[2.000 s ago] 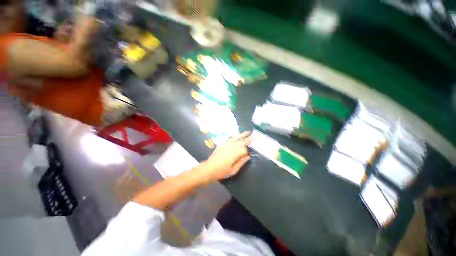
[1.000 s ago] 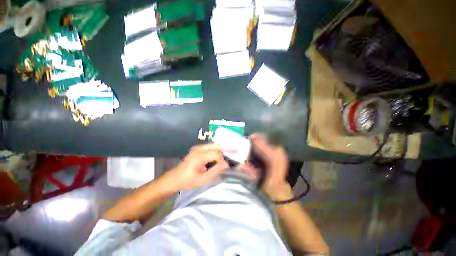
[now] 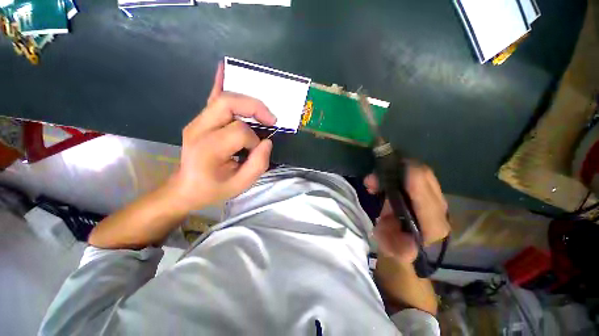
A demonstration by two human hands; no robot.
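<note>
A white-backed LCD module [image 3: 266, 93] and a green circuit board [image 3: 345, 116] lie end to end near the mat's front edge, with the orange-gold flex tail [image 3: 307, 113] between them. My left hand [image 3: 226, 141] is on the LCD, its fingers at the near edge, with a thin strand of solder wire [image 3: 272, 133] pinched between thumb and finger. My right hand [image 3: 414, 213] holds the black-handled soldering iron [image 3: 390, 172]. Its metal barrel is over the board's right part; the tip is blurred, and I cannot tell whether it touches.
White LCDs [image 3: 496, 26] lie at the upper right, and green boards with gold tabs [image 3: 43, 18] at the upper left. More white pieces are cut off at the top. Brown cardboard [image 3: 542, 161] is at the right. A red frame [image 3: 62, 141] is below the mat's left edge.
The view has moved closer to the mat's front. The LCD and board, overlapping at my hands before, now lie end to end. The soldering iron now shows in my right hand.
</note>
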